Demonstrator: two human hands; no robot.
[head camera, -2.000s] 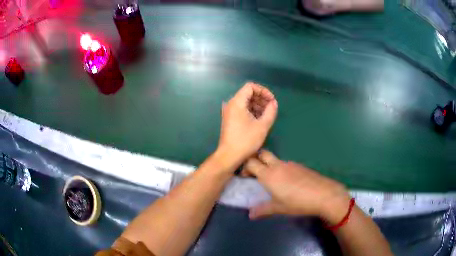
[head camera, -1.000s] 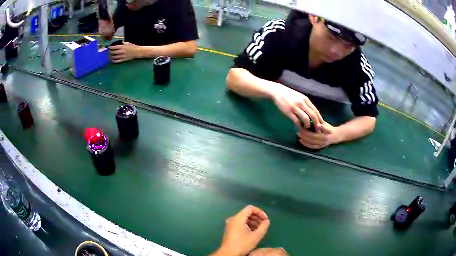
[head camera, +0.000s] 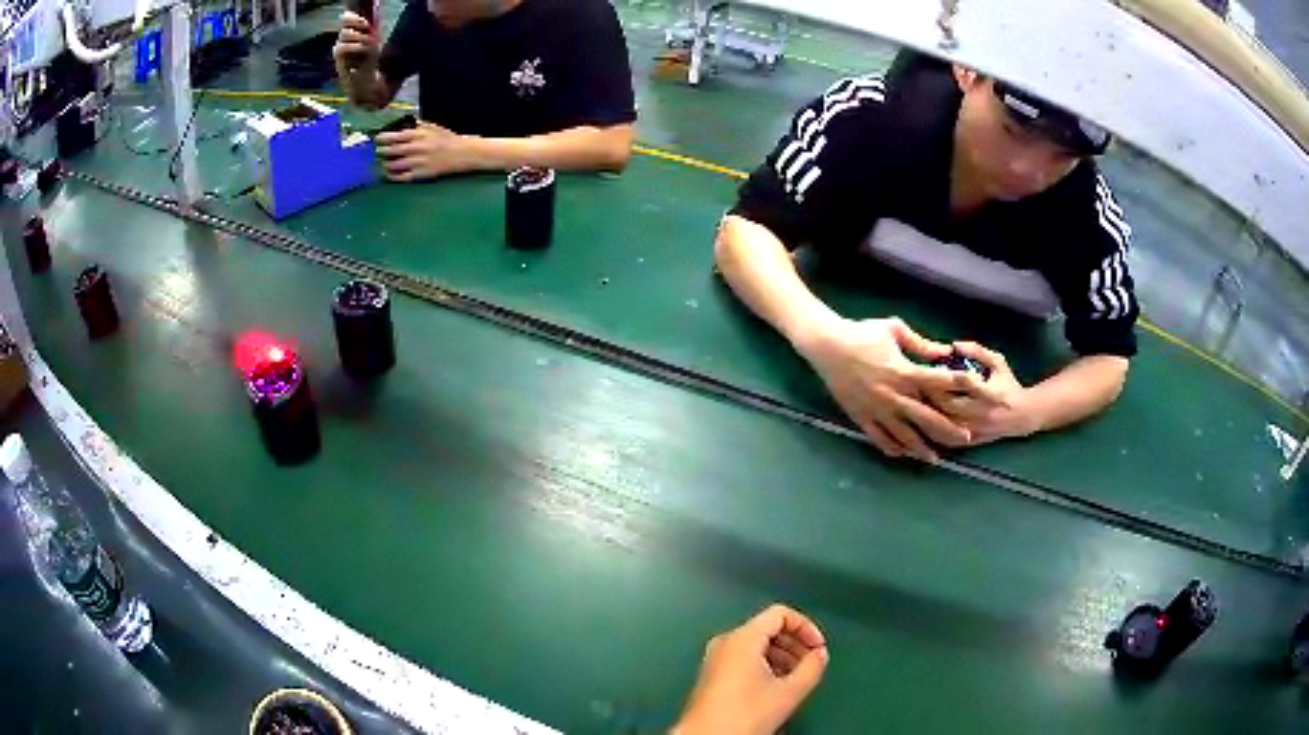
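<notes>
My left hand (head camera: 761, 668) is at the bottom edge, over the green belt (head camera: 560, 574), its fingers curled in a loose fist with nothing visible in it. My right hand is out of the picture. A black speaker body (head camera: 287, 419) stands at left with purple lights in its open top and a red glow above. Another black body (head camera: 363, 330) stands behind it. At right, a black body (head camera: 1190, 618) leans beside a round end cap (head camera: 1141, 639), with a small red light between them.
Two people sit opposite; one holds a dark unit (head camera: 959, 371) in both hands. A blue box (head camera: 309, 165) and a black body (head camera: 530, 210) stand across the belt's dark seam. A water bottle (head camera: 89, 574) and tan-rimmed dish (head camera: 299, 714) are at near left, beyond the white edge (head camera: 259, 574).
The view has tilted up from the near edge to the people opposite. My right hand has left the picture. My left hand stays curled. The opposite person's hands have shifted around their unit.
</notes>
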